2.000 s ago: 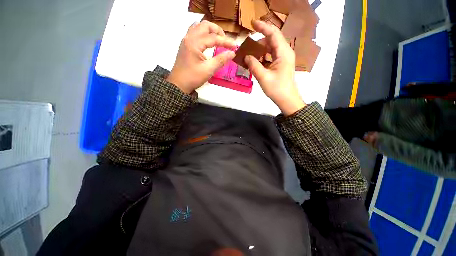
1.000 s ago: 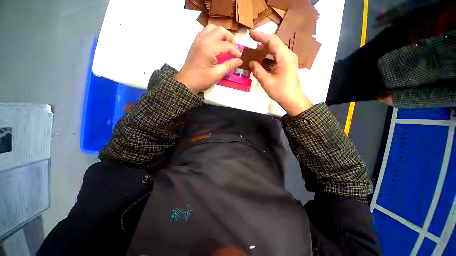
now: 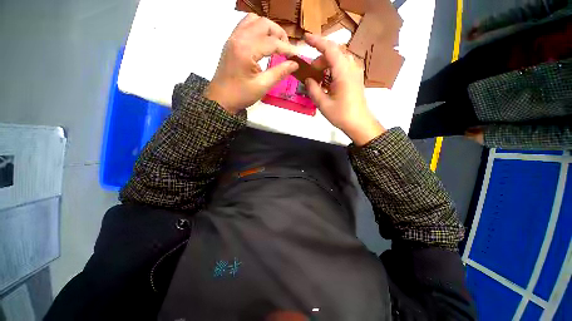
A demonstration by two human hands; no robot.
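Note:
A small brown leather piece [image 3: 305,69] is between my two hands, above the pink holder [image 3: 287,94] at the near table edge. My right hand [image 3: 342,88] pinches the piece between thumb and fingers. My left hand [image 3: 252,64] is at the piece's left side, thumb and fingertips close together at its edge; whether they grip it is hard to tell. The hands and piece hide part of the pink holder. A heap of brown pieces [image 3: 376,37] lies beyond my hands.
The white table [image 3: 182,44] carries the heap. A blue bin [image 3: 128,144] stands low at the left, behind my left sleeve. A white box [image 3: 31,182] is at the far left. Another person's checked sleeve [image 3: 520,94] is at the right, above blue panels [image 3: 520,213].
My left hand has shifted slightly left and up. The leather piece is tilted differently and less of it shows. The other person at the right has moved.

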